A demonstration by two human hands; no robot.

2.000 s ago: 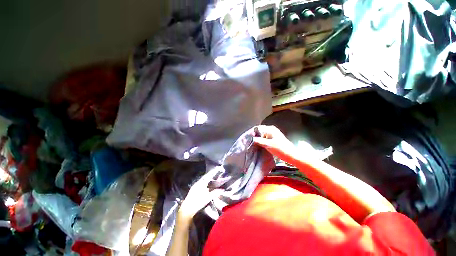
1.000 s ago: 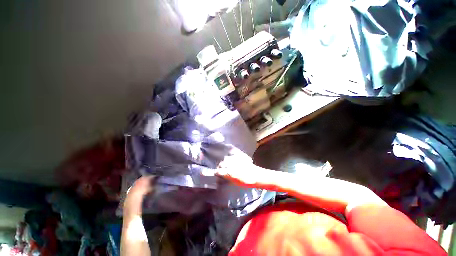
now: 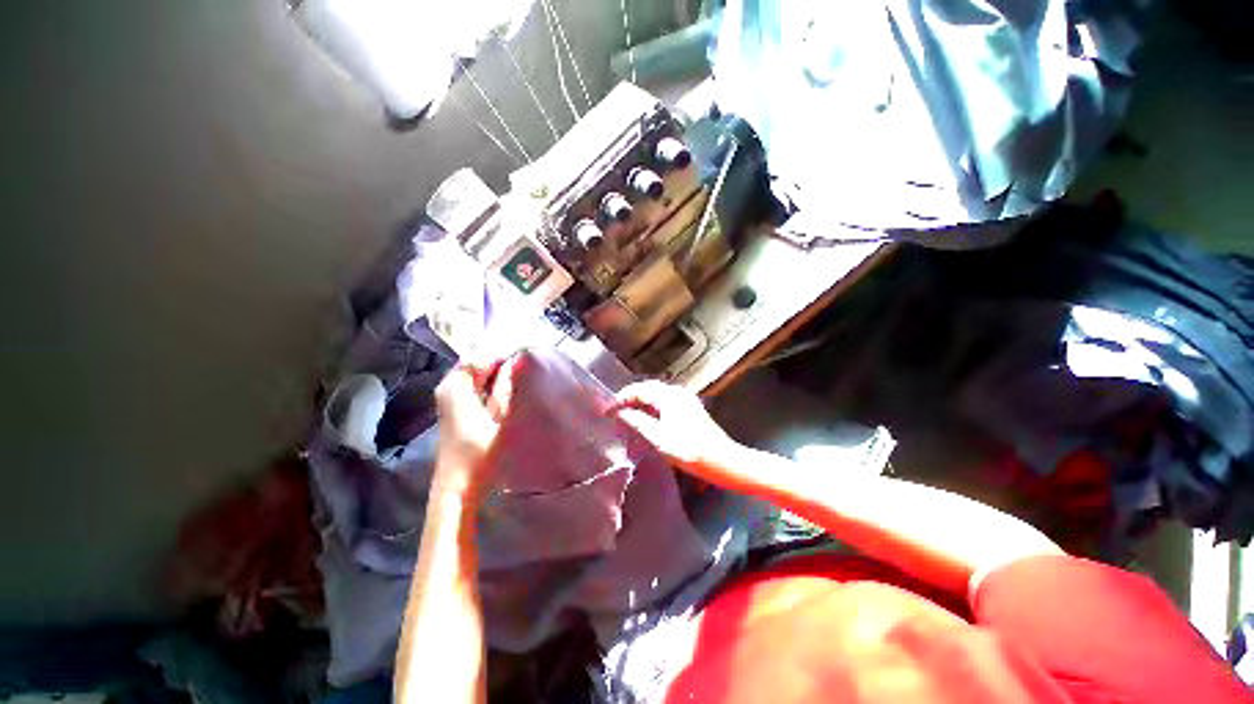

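A grey-lilac cloth panel [image 3: 564,433] lies in front of the overlock machine [image 3: 640,261], its upper edge close to the needle area, with a pale seam or edge across it. My left hand [image 3: 475,413] pinches the panel's upper left part near the machine's left front. My right hand [image 3: 667,420] holds the panel's right edge by the table's front edge. Both hands are bare. A heap of sewn grey-lilac pieces [image 3: 365,509] lies at the left. The needle itself is hidden by cloth and glare.
A large pale blue-grey pile [image 3: 935,124] stands right of the machine on the table [image 3: 770,296]. A navy-grey cloth bundle [image 3: 1169,358] is low at the right. Thin threads rise from the machine. A bright white shape [image 3: 413,41] hangs above. Reddish material [image 3: 255,550] is at the lower left.
Both hands have moved up towards the machine's front; my left hand came in from the far left and now grips the panel. The view has shifted, so the machine sits further left.
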